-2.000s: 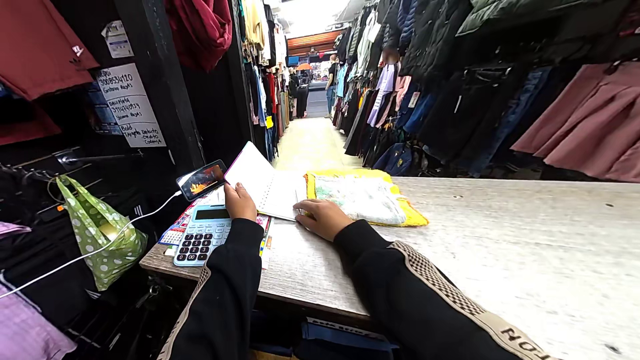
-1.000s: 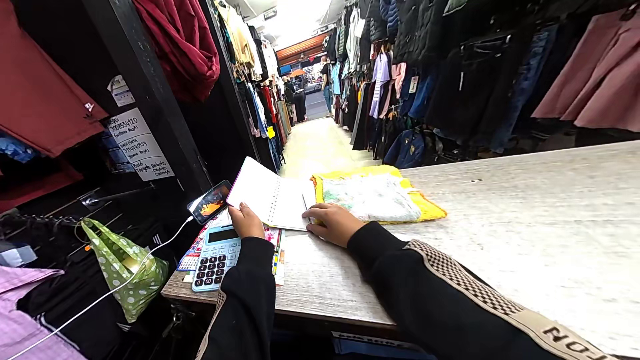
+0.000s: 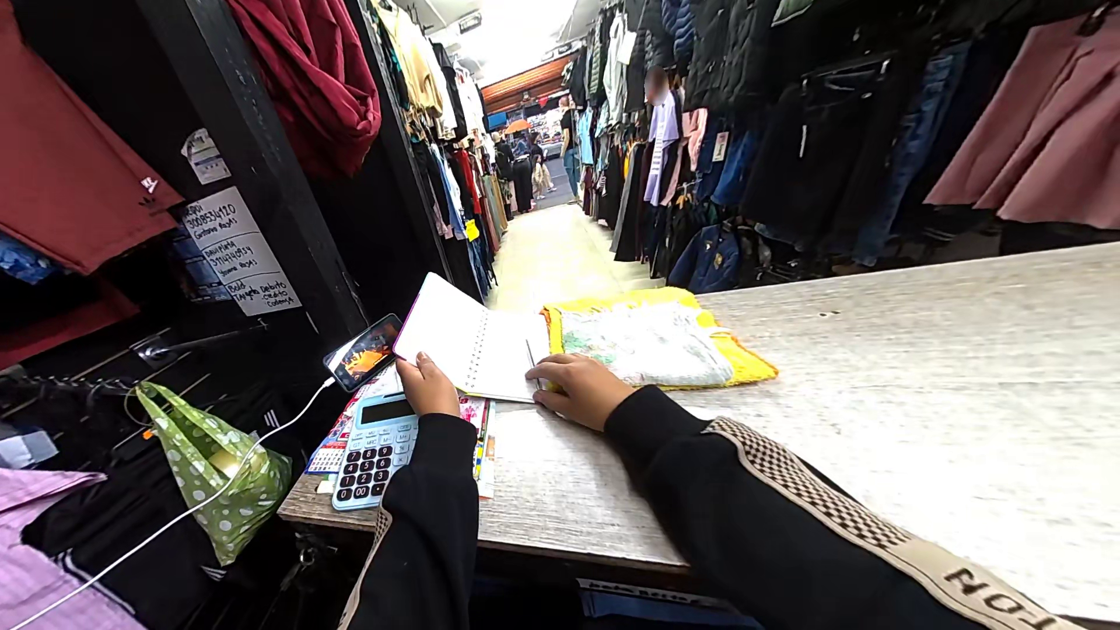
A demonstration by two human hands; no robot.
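A spiral notebook (image 3: pixel 503 354) lies spread on the wooden counter, its left cover side tilted up. My left hand (image 3: pixel 427 385) grips that side near its lower left corner. My right hand (image 3: pixel 582 389) rests at the right page's edge, with a pen (image 3: pixel 530 353) at its fingertips. Right of the notebook lies a yellow-edged cloth (image 3: pixel 744 357) with a whitish plastic-looking cover. Below my left hand is a light blue calculator (image 3: pixel 362 495), on printed papers (image 3: pixel 486 446). A smartphone (image 3: pixel 363 352) with a lit screen leans beside the notebook, a white cable plugged in.
The counter (image 3: pixel 919 367) extends right. A green polka-dot bag (image 3: pixel 236 507) hangs at the left by a black post (image 3: pixel 254 140) bearing handwritten sheets. Racks of clothes line both sides of an aisle (image 3: pixel 547 249); a person (image 3: pixel 570 149) stands at its far end.
Both hands stay at the notebook, the left on its raised side and the right at the right page. The view has shifted slightly.
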